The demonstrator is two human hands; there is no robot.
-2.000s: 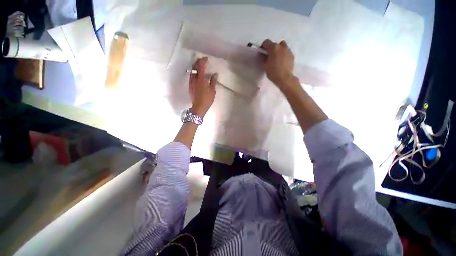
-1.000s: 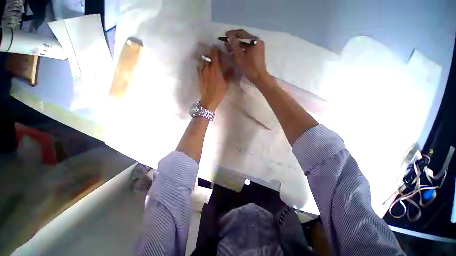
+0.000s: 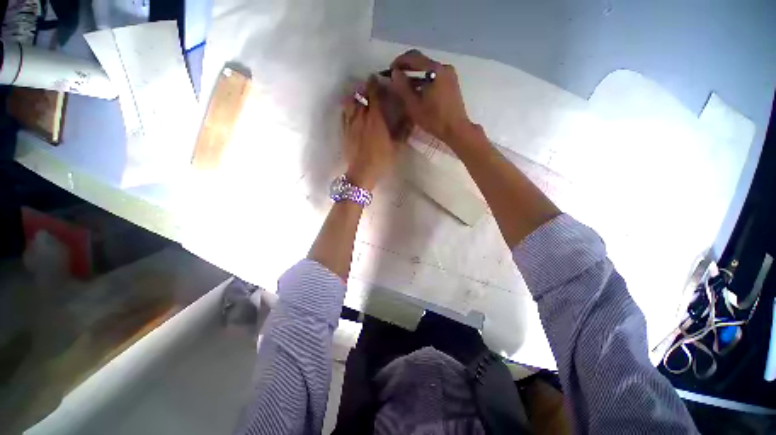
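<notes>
White pattern paper (image 3: 425,268) with faint drawn lines lies under both hands. My right hand (image 3: 438,98) grips a black and white pen (image 3: 419,76), its dark tip pointing left near my left fingertips. My left hand (image 3: 368,136) is on the paper just left of it, with a short white stick (image 3: 361,98) between its fingers. A narrow off-white pattern piece (image 3: 451,194) slants down right from my hands. A pinkish clear ruler (image 3: 527,172) lies partly behind my right forearm. My left fingertips are blurred and partly hidden.
A tan wooden strip (image 3: 223,117), cut white pieces (image 3: 149,89) and a paper roll (image 3: 64,72) lie at left. A tangled tape measure (image 3: 702,344) with a blue round item (image 3: 728,334) is on the black surface at right. Glare whitens parts of the paper.
Both hands have moved closer together, and the right hand with its pen has come left. The narrow piece now shows more fully. Over the last second the hands have moved little.
</notes>
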